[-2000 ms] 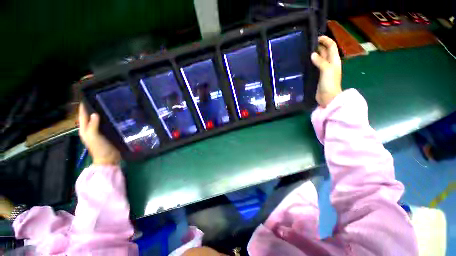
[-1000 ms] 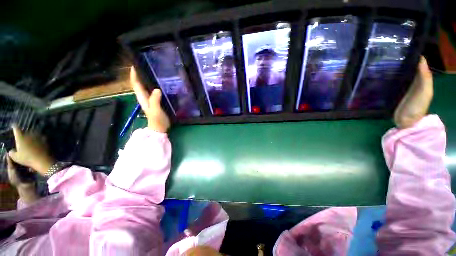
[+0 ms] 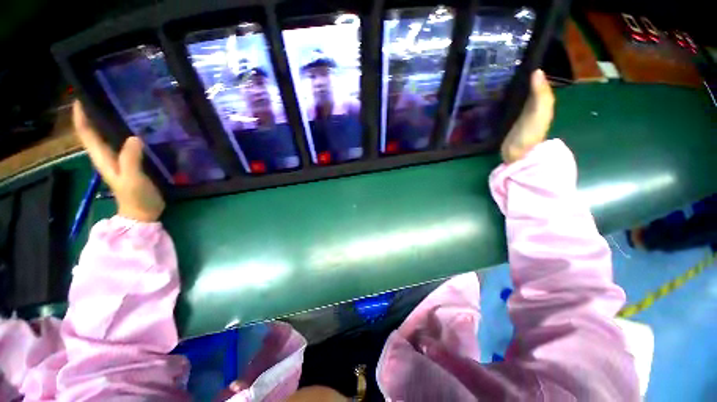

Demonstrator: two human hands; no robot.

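Observation:
A long black phone tray (image 3: 338, 166) is held up and tilted above the green mat, its screens facing me. Its slots hold several lit smartphones (image 3: 322, 86) side by side, some with a red button near the lower edge. The screens show a person and bright ceiling lights. My left hand (image 3: 126, 177) grips the tray's left end, thumb on the front. My right hand (image 3: 531, 119) grips the right end. The fingers behind the tray are partly hidden.
Black trays (image 3: 33, 235) lie at the left beside a blue pen (image 3: 84, 206). The green mat (image 3: 354, 228) curves across below the tray. A brown board with red-framed pieces (image 3: 645, 33) is at the far right. A pink sleeve (image 3: 23, 357) shows at the lower left.
Since two seconds ago the tray has turned more level and tilted up towards me, and its screens now show a camera view. In the last second the tray and hands shifted left in view.

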